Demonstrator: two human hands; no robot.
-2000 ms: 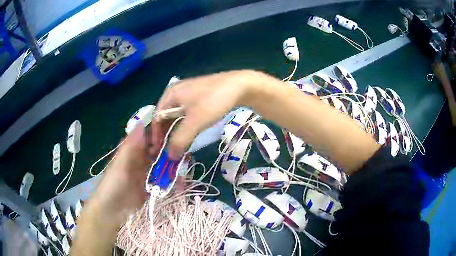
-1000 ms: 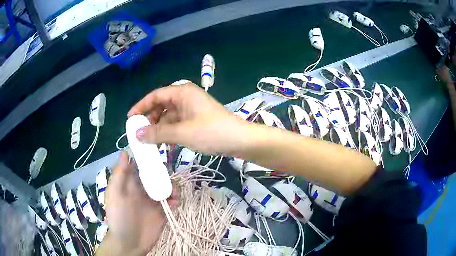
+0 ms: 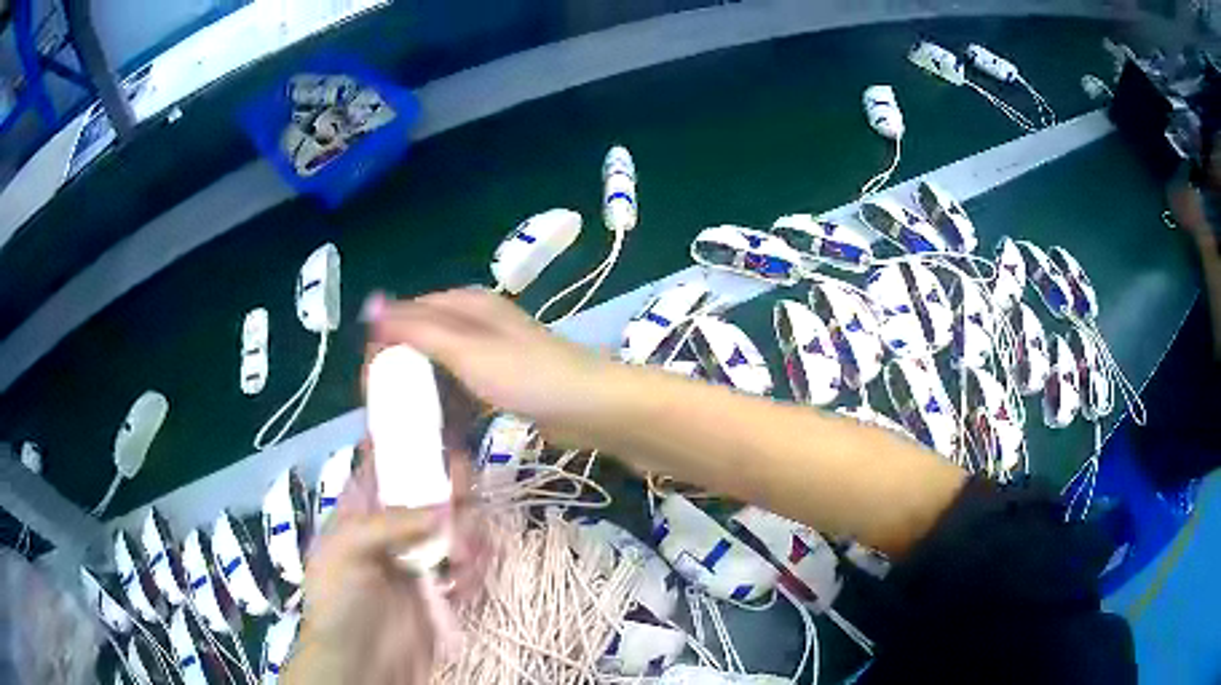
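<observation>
A closed white oval unit [image 3: 407, 435] stands upright in front of me, smooth side showing, a pale wrist cord hanging from its lower end. My left hand [image 3: 382, 575], blurred, grips its lower part above the cord pile [image 3: 542, 602]. My right hand [image 3: 449, 341], also blurred, is at the top of the unit, thumb raised off the face; its other fingers are partly hidden behind the unit, so I cannot tell if they touch it.
Open units with blue bands [image 3: 810, 351] stand in rows right of the pile; more rows [image 3: 241, 569] are at left. Units with cords [image 3: 536, 248] lie spaced on the green belt beyond the metal rail [image 3: 201, 488]. A blue basket [image 3: 335, 181] holds white pieces. Another person's hand [image 3: 1189, 208] is far right.
The open unit with blue and red inside now shows a closed white outer face. Since the last frame my left hand has wrapped its lower end and my right thumb has lifted. Belt units have shifted right.
</observation>
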